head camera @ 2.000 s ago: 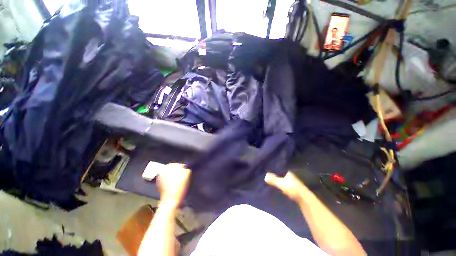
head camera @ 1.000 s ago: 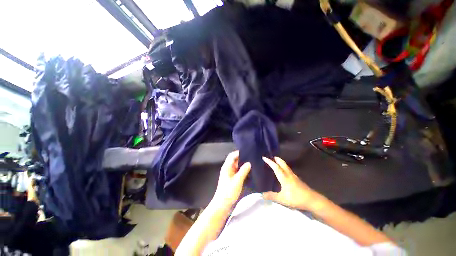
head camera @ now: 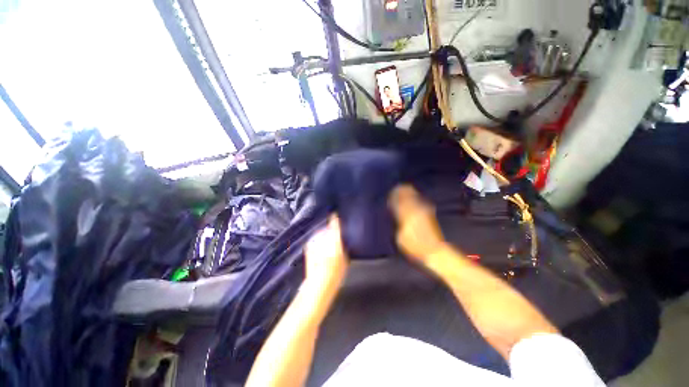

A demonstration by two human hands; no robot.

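Observation:
A navy garment (head camera: 363, 193) is raised in front of me, its near end a wide blurred tube, with another part hanging down left over the grey sleeve board (head camera: 155, 296). My left hand (head camera: 326, 246) is on the left edge of the tube and grips it, fingers partly hidden by cloth. My right hand (head camera: 412, 219) is blurred at the tube's right edge; whether its fingers hold the cloth cannot be told. The steam iron is hard to make out at the right, with only a small red part (head camera: 473, 258) showing.
A garment pile (head camera: 253, 196) lies at the back, and a tall navy heap (head camera: 68, 227) stands at far left. A tan hose (head camera: 483, 162) hangs at right. A lit phone (head camera: 388, 91), cables and red items are by the wall. The dark pressing table (head camera: 453, 306) is nearest me.
The garment's tube end has moved up and away from me with both hands, and looks wider. The view has tilted up, showing the phone and wall again.

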